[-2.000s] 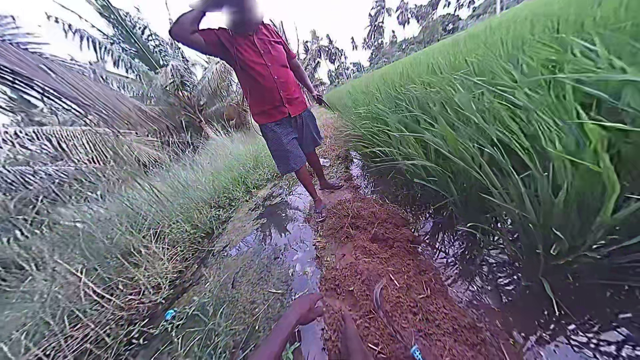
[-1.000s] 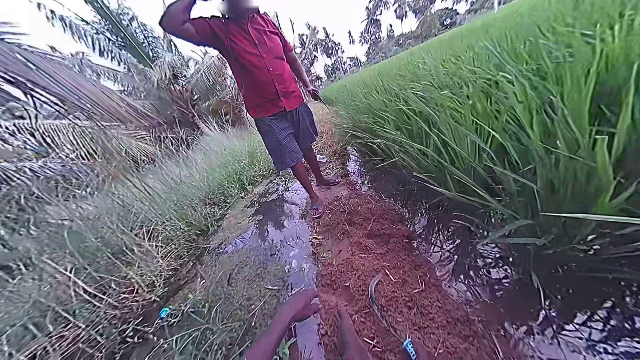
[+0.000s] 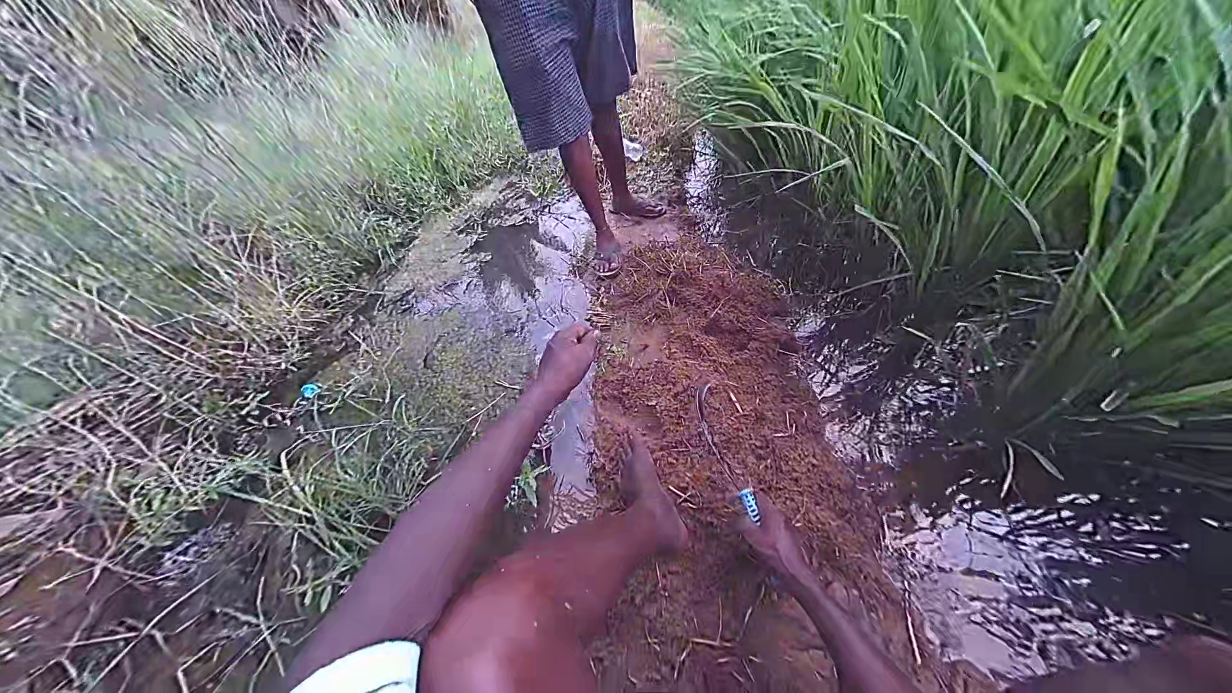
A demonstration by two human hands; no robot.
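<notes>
My left hand (image 3: 568, 358) is closed in a fist above the wet left edge of the earth path; nothing can be seen in it. My right hand (image 3: 770, 541) grips the handle of a sickle (image 3: 707, 433), whose thin curved blade points forward over the reddish, straw-strewn soil. The handle shows a blue and white patterned part just ahead of my fingers. Between my two arms, my bare foot (image 3: 654, 496) rests on the mud path (image 3: 717, 332).
A person in dark shorts and sandals (image 3: 608, 255) stands ahead on the path. Tall green rice plants (image 3: 962, 144) rise from water (image 3: 982, 568) on the right. Shallow water (image 3: 529, 279) and grass (image 3: 337, 144) lie left, with a small blue object (image 3: 309, 391).
My right hand has come into view, holding the sickle handle. The view has tilted down, so the person's upper body is out of frame.
</notes>
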